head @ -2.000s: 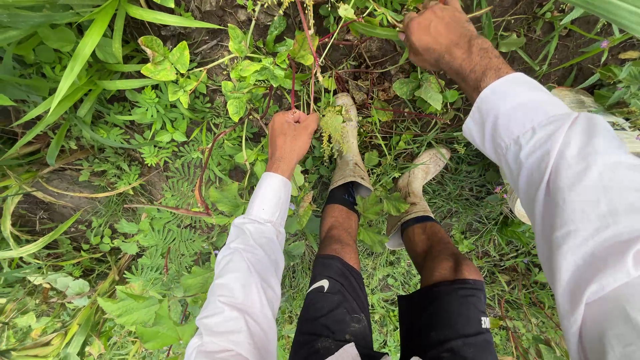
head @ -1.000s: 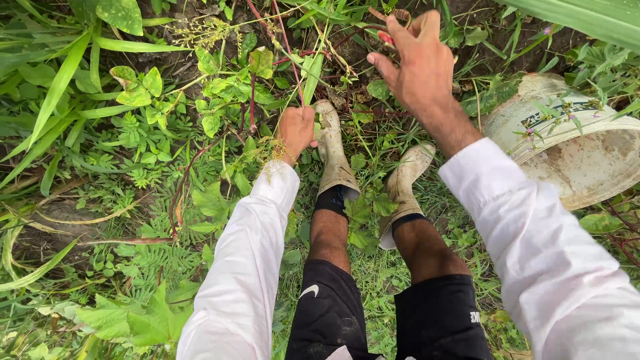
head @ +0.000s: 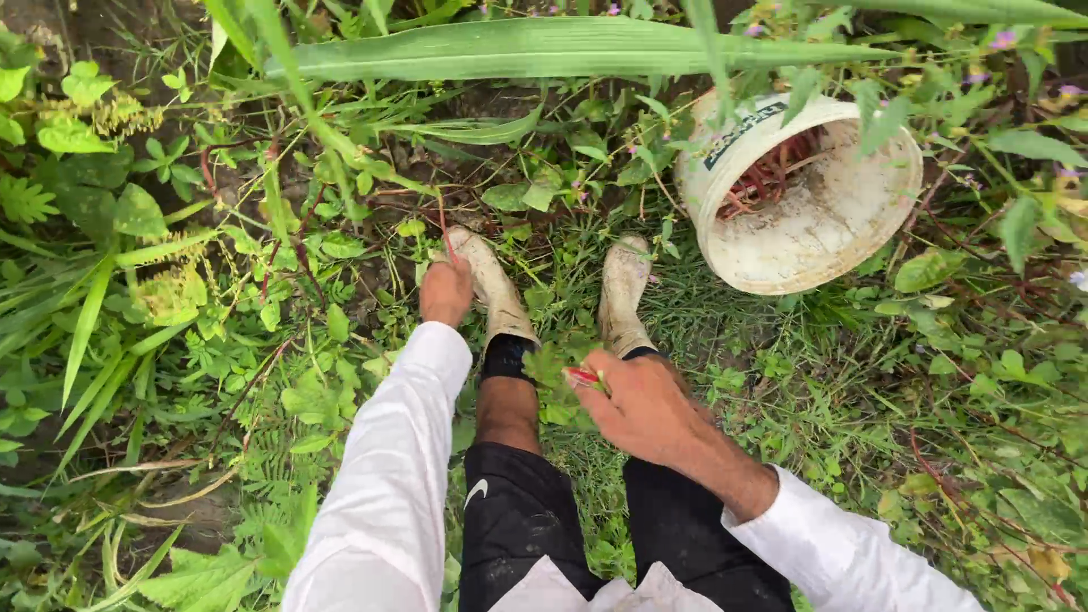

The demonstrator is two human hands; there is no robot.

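Note:
My left hand point(head: 446, 289) is closed on a thin reddish plant stem point(head: 443, 223), just beside the toe of my left rubber boot point(head: 493, 285). Over my right knee, my right hand point(head: 646, 408) grips a small red-handled tool point(head: 583, 375); its kind cannot be told, as the fingers cover most of it. A green leaf shows beside that hand. To the right, a dirty white plastic bucket point(head: 799, 242) lies tilted with its mouth toward me, and a bundle of reddish stems point(head: 769, 174) is inside it.
Dense weeds and vines surround my feet. One long broad grass blade point(head: 578, 49) stretches across the top of the view, and others stand at the left. My right boot point(head: 625, 285) is planted near the bucket. Small purple flowers grow by the bucket.
My right hand has come back from the plants ahead toward my right knee. The left hand stays near the left boot. More of the bucket shows, with the stems in it.

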